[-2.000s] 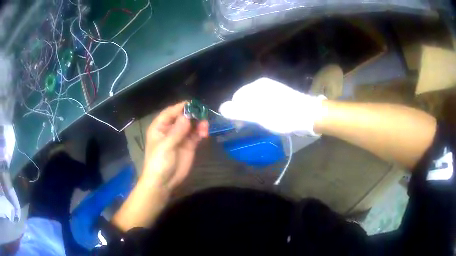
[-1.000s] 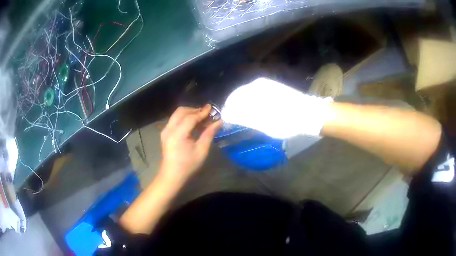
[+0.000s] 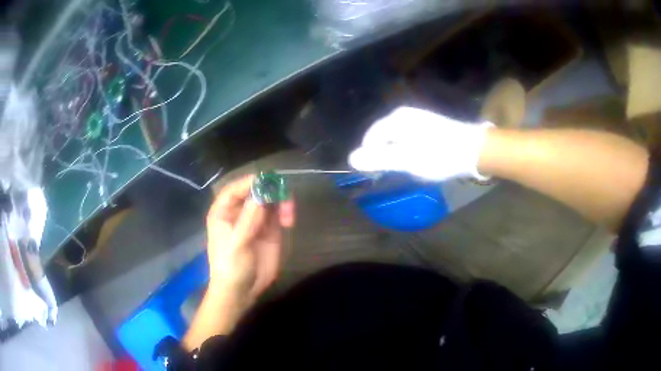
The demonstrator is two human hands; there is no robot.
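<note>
My bare left hand (image 3: 246,235) holds a small round stator with a green face (image 3: 269,187) between thumb and fingertips, above my lap. My right hand (image 3: 420,143), in a white glove, is closed on a thin white wire (image 3: 315,172). The wire runs straight from the top of the stator to the gloved fingertips. The view is blurred, so how the wire joins the stator cannot be told.
Tangled lead wires (image 3: 156,94) with small green rings (image 3: 94,124) lie on the green bench (image 3: 268,54) at upper left. Part of a clear tray (image 3: 362,20) shows at the top. A blue object (image 3: 406,206) is below my hands. A crumpled plastic bag (image 3: 25,217) is at far left.
My hands have moved apart from where they met a second ago. The stator's green face shows again, and a length of white wire is now stretched between the hands.
</note>
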